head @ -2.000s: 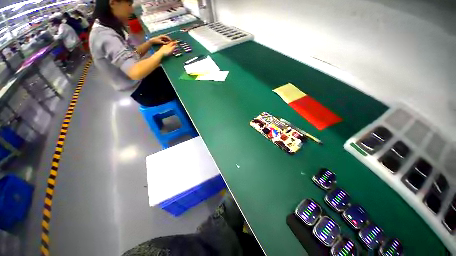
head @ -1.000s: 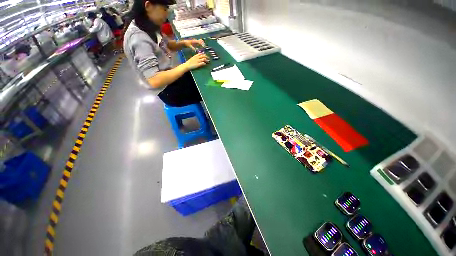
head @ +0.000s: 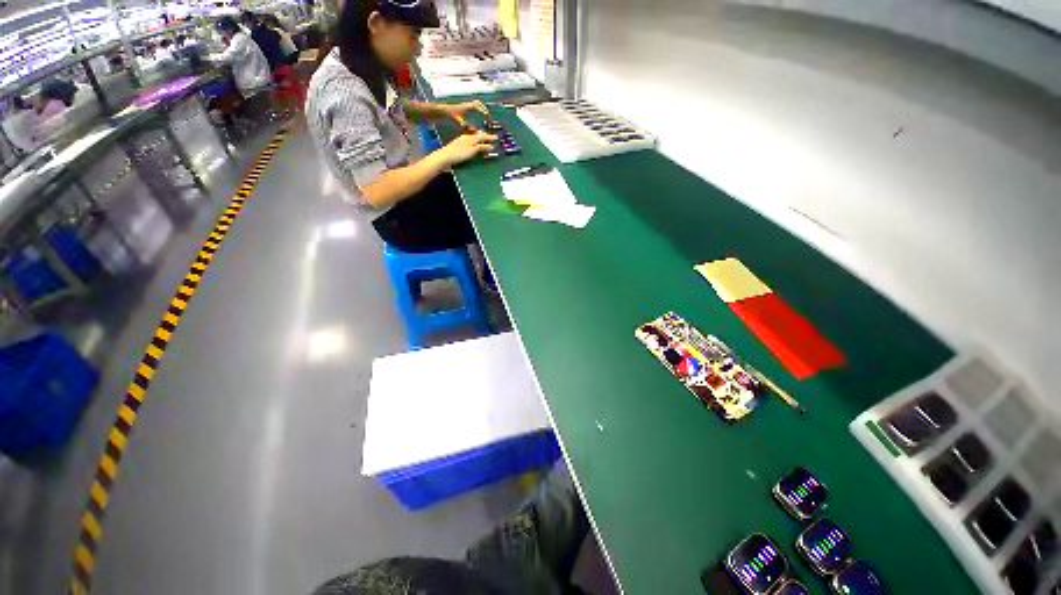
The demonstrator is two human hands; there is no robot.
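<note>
Several smartwatch units with lit screens lie at the bottom right on the green mat, cut off by the lower edge; one (head: 800,493) is furthest back, another (head: 756,563) sits at the end of the row nearer me. Their screens show short white, purple and green marks. A corner of a dark mat shows beside the nearer row. A white blister tray (head: 875,446) with dark, unlit watches in its pockets stands at the right. Neither of my hands is in view.
A phone in a patterned case (head: 702,367) lies beside a pen (head: 774,389), before a yellow and red strip (head: 785,336). Paper slips (head: 542,195) lie further along. A person (head: 375,140) sits on a blue stool (head: 433,293). A white-topped blue crate (head: 456,404) stands beside the bench.
The view has turned left, so the bench things sit further right and fewer lit watches show than two seconds ago. The neighbouring person's hands have shifted slightly.
</note>
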